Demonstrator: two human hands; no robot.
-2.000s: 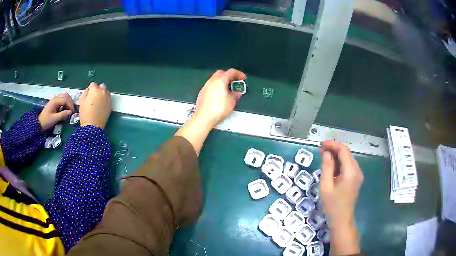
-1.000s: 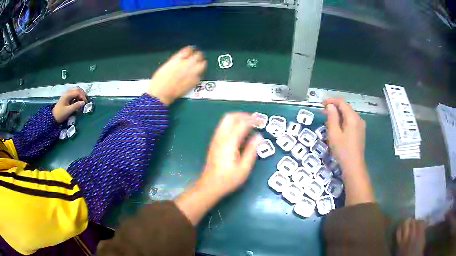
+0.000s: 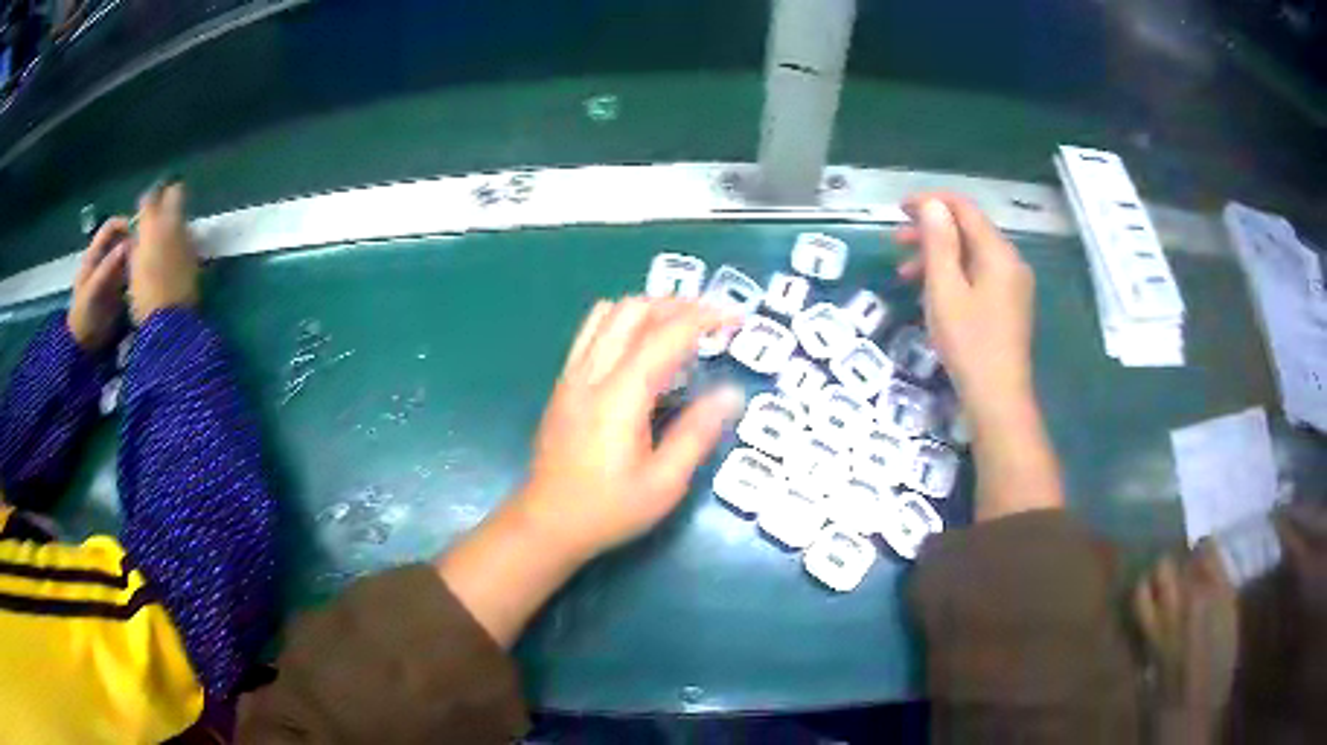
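White rounded-square housings point(image 3: 840, 412) with dark slots lie in a loose pile on the green worktop. My left hand point(image 3: 604, 429) is at the pile's left edge, palm down, thumb and fingers apart. Its fingertips reach over a housing at the upper left, and nothing shows held. My right hand point(image 3: 978, 284) is raised at the pile's upper right, fingers curled towards the thumb. Whether it holds something small is hidden.
A metal rail point(image 3: 582, 194) and upright post point(image 3: 805, 102) stand beyond the pile, with a dark green belt point(image 3: 437, 117) behind. Label strips point(image 3: 1128, 262) and paper sheets point(image 3: 1225, 469) lie right. A neighbour's hands point(image 3: 165, 255) are left; another person's hand point(image 3: 1186, 611) is lower right.
My left hand has come back from the belt, where it held a unit, to the pile. My right hand stays by the pile. The neighbour's arm at left reached over the rail and drew back.
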